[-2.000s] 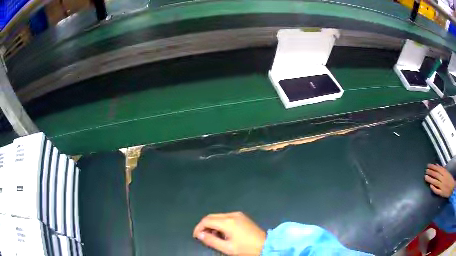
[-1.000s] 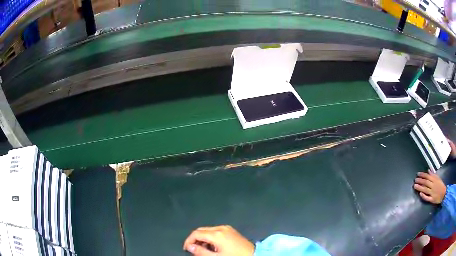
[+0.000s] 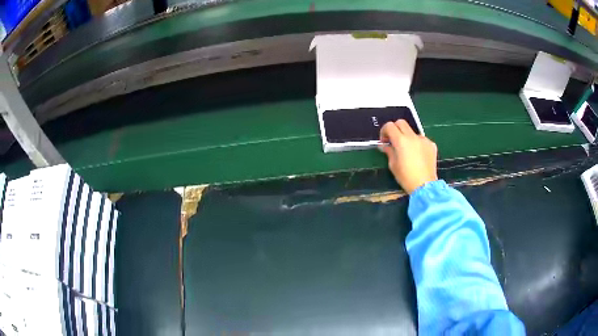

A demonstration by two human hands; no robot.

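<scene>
An open gift box point(image 3: 369, 79) lies on the green belt, its white lid standing up at the back. A dark flat device point(image 3: 351, 125) lies in its tray. My right hand point(image 3: 412, 156) is at the box's front edge, right of its middle, fingers bent over the front wall and over part of the device, thumb low at the front. It appears to grip that edge; the contact under the fingers is hidden. My left hand is not in view.
Stacked closed white boxes point(image 3: 33, 243) stand at the left of the worn dark green bench point(image 3: 295, 262). More open boxes point(image 3: 547, 79) are on the belt point(image 3: 197, 144) at the right. Part of a white box point(image 3: 592, 187) shows at the right edge.
My right hand has moved from the bench front up and right to the open box. The view has shifted; the other person's hands at the right are out of view.
</scene>
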